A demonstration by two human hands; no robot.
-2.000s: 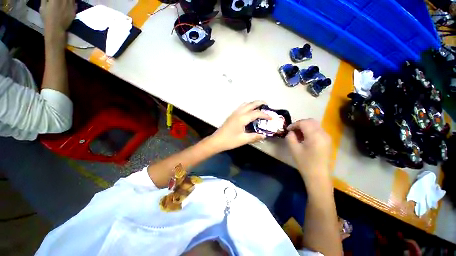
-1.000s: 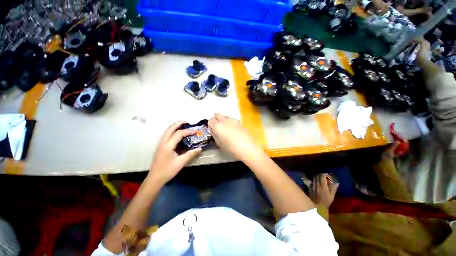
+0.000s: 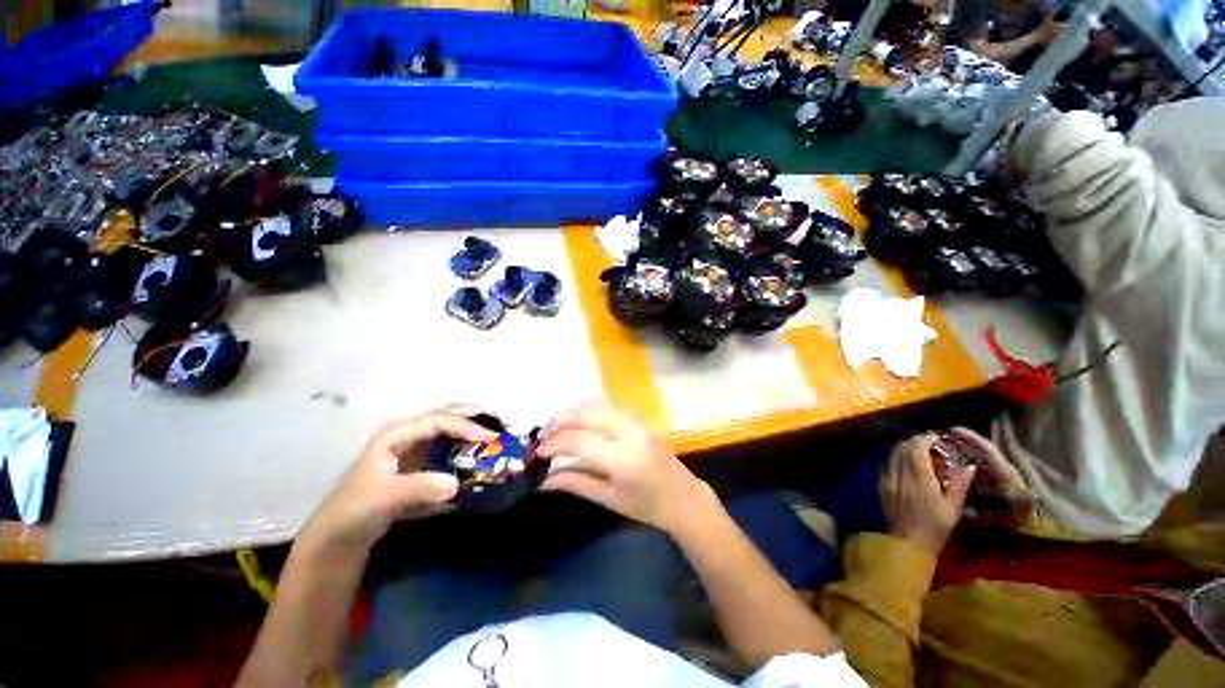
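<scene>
A black housing with a silver, blue-tinted face and an orange centre is held near the bench's front edge. My left hand grips its left side, with fingers over the top and the thumb in front. My right hand has its fingertips at the right side of the housing; they hide that side. Several small insert modules with silver-blue bases and black tops stand on the pale bench beyond my hands.
Blue trays are stacked behind. Black wired housings and silver parts lie left. Finished assemblies and a white cloth lie right. A neighbour's hands are at lower right, and another person's sleeve reaches in.
The view has swung right and up, showing more of the trays and neighbours. The housing's white face now shows silver with an orange centre. Both hands remain at the housing.
</scene>
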